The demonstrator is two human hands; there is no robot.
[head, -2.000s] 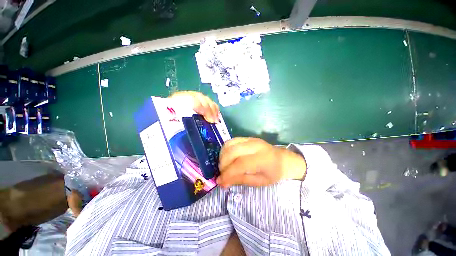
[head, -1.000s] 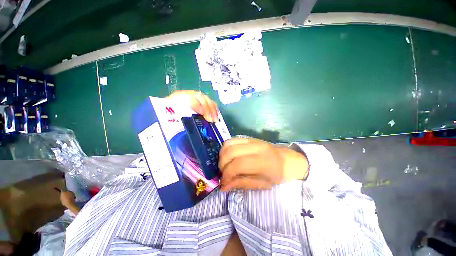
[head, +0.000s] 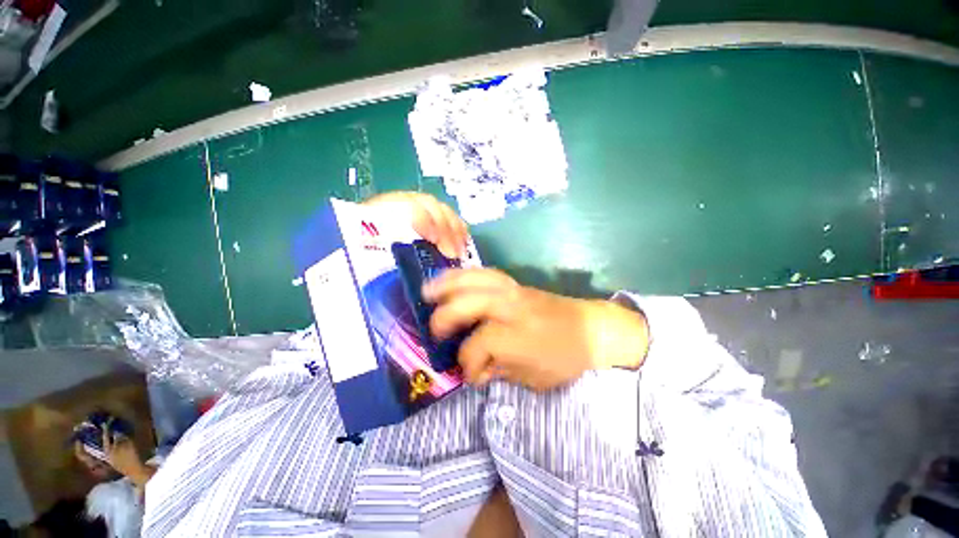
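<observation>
A dark blue and white retail phone box with a printed black phone picture is held tilted against the striped smock. My left hand grips its upper far edge, fingers over the front; the rest of that hand is hidden behind the box. My right hand lies over the right part of the front face, fingers across the printed phone, slightly blurred. Whether it grips the box or holds a sticker cannot be told. A crumpled whitish sticker sheet lies flat on the green bench.
Stacked blue boxes stand at the left. Clear plastic bags lie below them. A pale rail crosses behind the sheet. Another person's hand shows at the lower left. A red stool edge shows at right.
My right hand has moved from the box's right edge up and left over the printed phone, fingers spread more. The box has shifted slightly right. Another person's hand at lower left has moved.
</observation>
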